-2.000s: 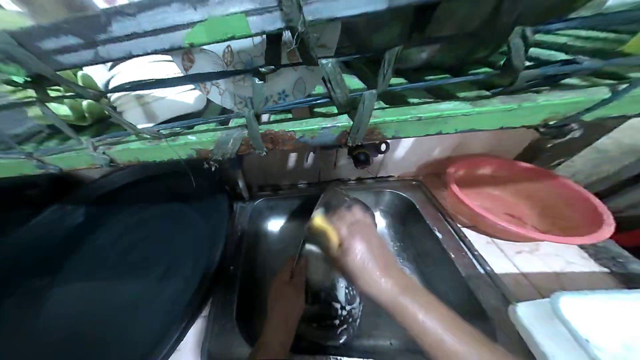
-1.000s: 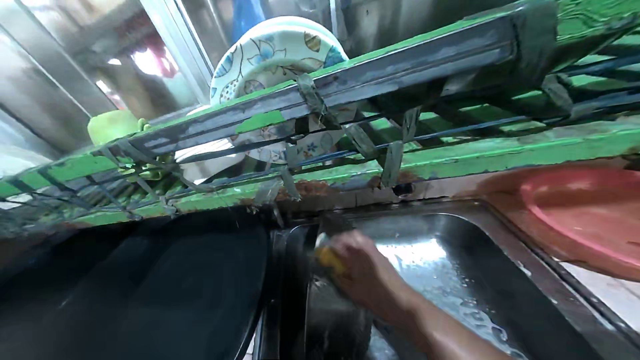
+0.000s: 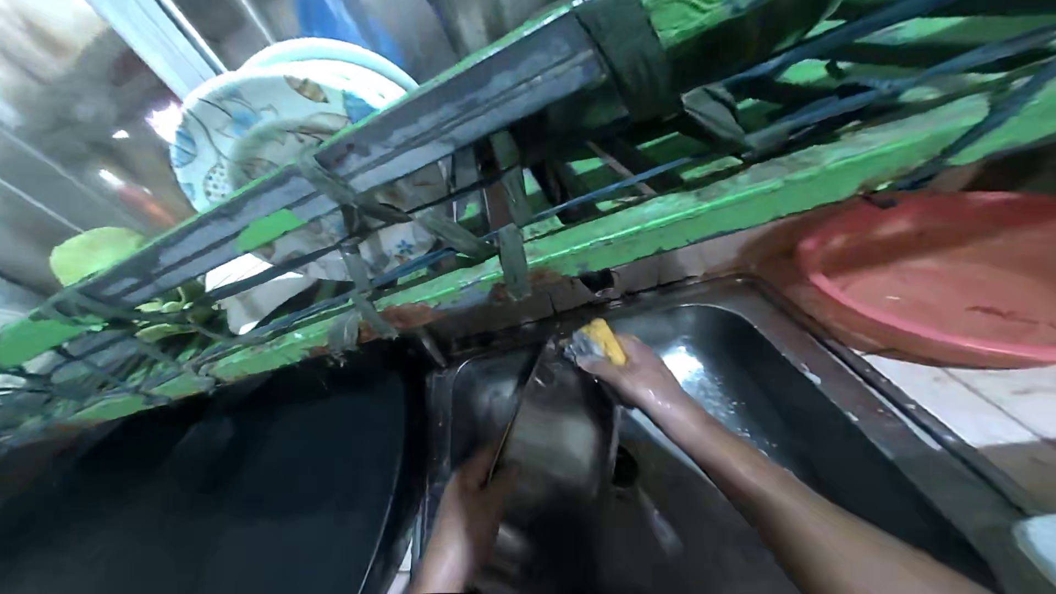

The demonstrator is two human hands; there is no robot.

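Note:
A dark metal pan or tray (image 3: 557,445) is tilted inside the stainless steel sink (image 3: 742,396). My left hand (image 3: 478,503) grips its left edge, fingers partly blurred. At the pan's far end, my right hand (image 3: 623,363) holds a yellow sponge (image 3: 605,340) that has greyish suds or scouring material on its left side. Wet spots show on my right wrist. The drain hole (image 3: 624,466) is visible to the right of the pan. The pan's near end is dark and blurred, so its full shape cannot be told.
A large black basin or tray (image 3: 206,487) lies left of the sink. On the right, a red plastic basin (image 3: 949,280) rests on the tiled counter (image 3: 949,396). Above runs a green wooden rack (image 3: 701,223) with patterned plates (image 3: 239,124) behind its rail.
The pan, earlier partly hidden by my right arm, now shows more of its surface. My right hand with the sponge is at its far end. The view has shifted and tilted.

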